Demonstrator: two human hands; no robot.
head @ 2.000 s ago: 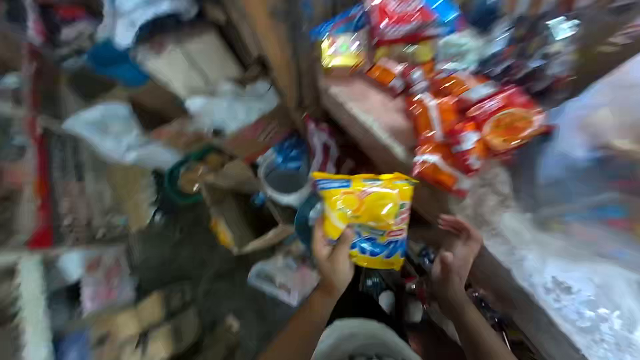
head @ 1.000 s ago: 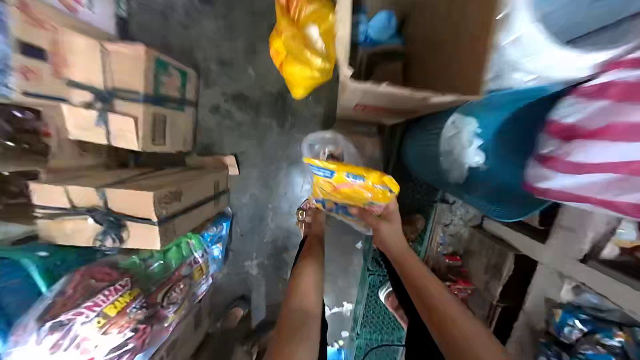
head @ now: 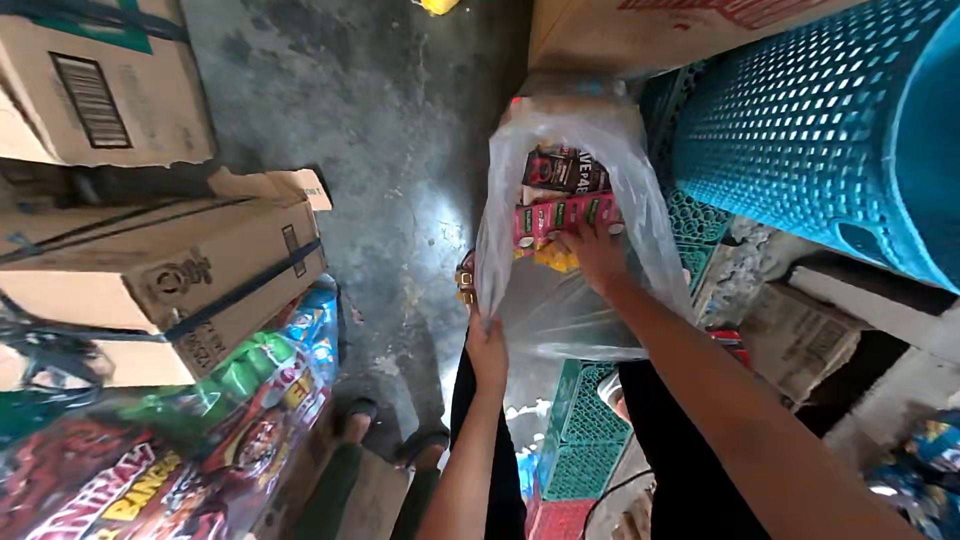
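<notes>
My left hand (head: pixel 487 349) grips the rim of a clear plastic bag (head: pixel 585 322) at its left side. Inside the bag lie pink sachets (head: pixel 562 216) in a strip, dark brown sachets (head: pixel 562 171) above them and a yellow packet (head: pixel 556 256) below. My right hand (head: pixel 596 255) reaches into the bag, its fingertips on the pink strip and near the yellow packet; its hold is partly hidden. Beside the bag's left edge, close to my left hand, is a small item with gold-coloured parts (head: pixel 466 281).
Strapped cardboard boxes (head: pixel 225 277) and a clear bag of snack packs (head: pixel 172 465) line the left. A blue perforated basket (head: pixel 795 135) lies at upper right, above green plastic crates (head: pixel 589 435). A cardboard box (head: pixel 585 37) stands beyond the bag. Another person's feet (head: pixel 356 427) are at lower left.
The yellow pack held in my hands one second ago is no longer between them. My right hand has gone into the bag, and my left hand now holds its rim. The view has moved.
</notes>
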